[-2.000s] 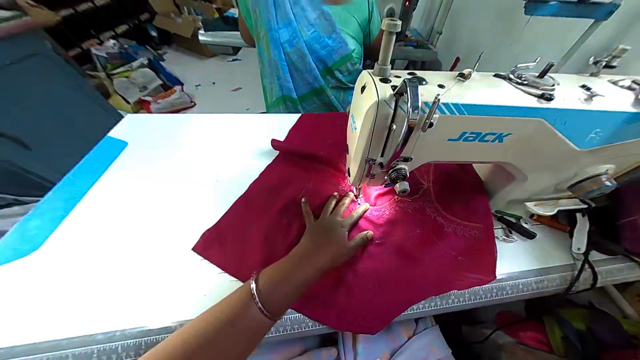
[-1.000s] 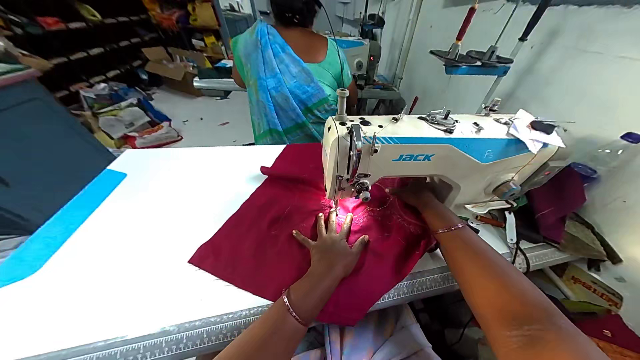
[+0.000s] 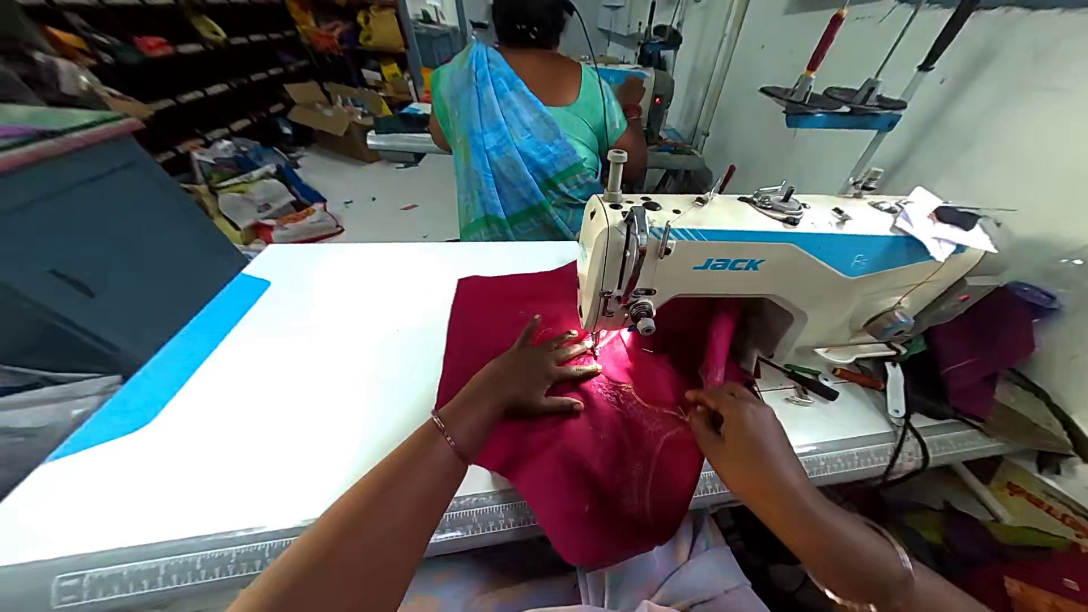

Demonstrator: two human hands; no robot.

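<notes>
A dark magenta fabric piece [image 3: 586,476] with stitched curved lines lies under the needle of a white and blue Jack sewing machine [image 3: 765,255], and its near part hangs over the table's front edge. My left hand [image 3: 544,374] rests palm down on the cloth, fingers spread, its fingertips just beside the lit presser foot [image 3: 597,338]. To the right of the needle, my right hand [image 3: 735,425] pinches the fabric between thumb and fingers, close to a raised fold [image 3: 721,340] under the machine arm.
Small tools, including a black-handled one [image 3: 807,382] and a white-handled one [image 3: 895,391], lie right of the cloth. A printed ruler strip [image 3: 170,568] runs along the table's front edge. Thread stands [image 3: 841,106] rise behind the machine. Another person [image 3: 527,144] sits beyond the table.
My right hand, under the machine arm one second ago, has come out toward me and grips the cloth. The fabric has turned and hangs further over the front edge. My left hand remains near the needle.
</notes>
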